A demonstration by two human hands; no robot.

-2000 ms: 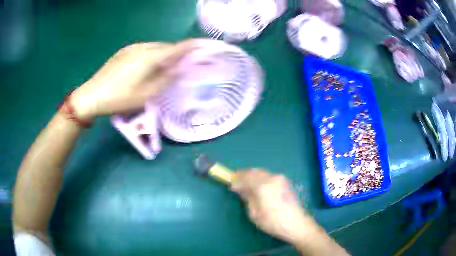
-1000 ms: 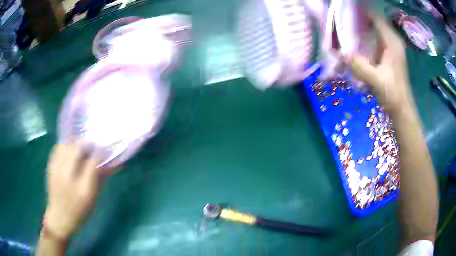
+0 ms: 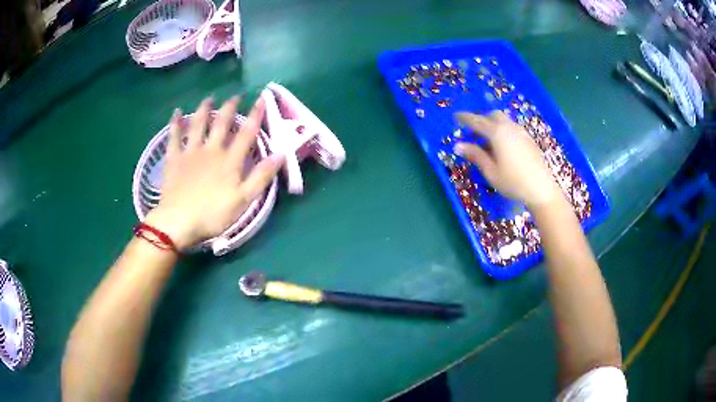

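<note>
A pink clip fan (image 3: 265, 206) lies on the green bench, its clip base (image 3: 302, 135) pointing to the upper right. My left hand (image 3: 206, 169) rests spread flat over the fan's round cage, fingers apart. My right hand (image 3: 506, 157) is over the blue parts tray (image 3: 428, 145), thumb and index finger apart above the small copper-red and whitish pieces (image 3: 494, 235). Whether a piece is between the fingers cannot be seen. A mallet (image 3: 353, 301) with a yellow shaft and black grip lies on the bench below the fan.
Another pink fan (image 3: 170, 31) lies at the upper left. A fan (image 3: 16, 314) is cut off by the left edge. Hand tools (image 3: 648, 94) and a pale bundle (image 3: 673, 78) lie at the far right. A blue stool-like object (image 3: 685, 204) stands beyond the bench edge.
The mallet left my right hand and lies on the bench. My right hand moved from the fans at the top to the tray. My left hand now lies over a fan.
</note>
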